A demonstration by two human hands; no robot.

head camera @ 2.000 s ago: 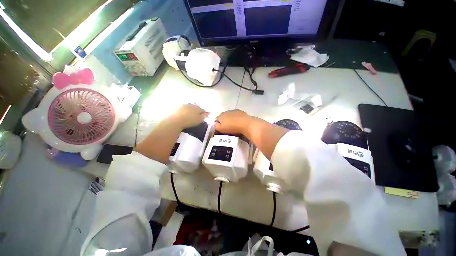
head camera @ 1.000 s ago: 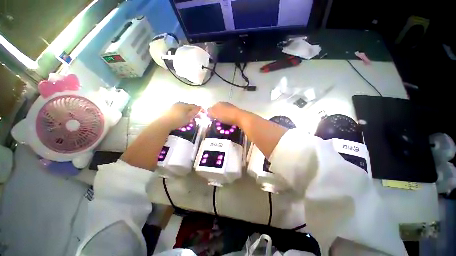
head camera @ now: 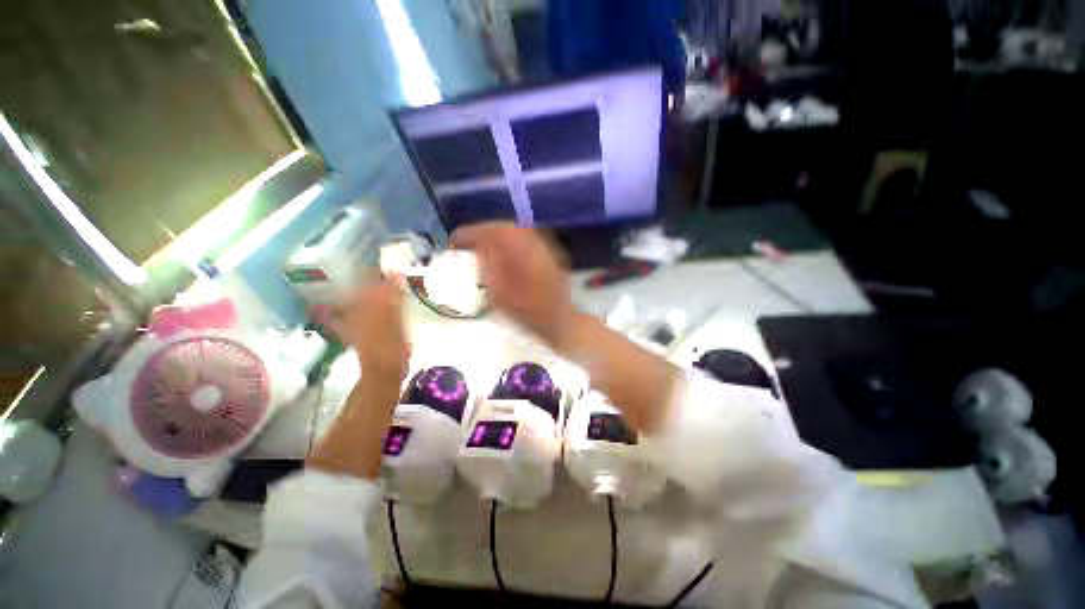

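Note:
Several white dome cameras stand in a row on the bench. The left camera (head camera: 419,458) and the one beside it (head camera: 512,446) show lit purple rings and panels. A third camera (head camera: 609,450) is partly behind my right forearm, and another (head camera: 738,369) is mostly covered by my sleeve. Black leads run from them over the front edge. My left hand (head camera: 374,324) and my right hand (head camera: 514,271) are raised apart above and beyond the row, both blurred, touching none of these cameras. Their fingers are not clear.
A monitor (head camera: 535,155) stands behind, with spare cameras (head camera: 452,283) near its foot. A pink and white fan (head camera: 200,399) is at left by a white box (head camera: 336,252). A black mouse pad (head camera: 833,410) and more white cameras (head camera: 1015,462) are at right.
My hands have left the two left cameras, risen and moved apart. Those cameras' rings and panels lit up purple between the earlier frames. The view has tilted up, showing more room behind the monitor.

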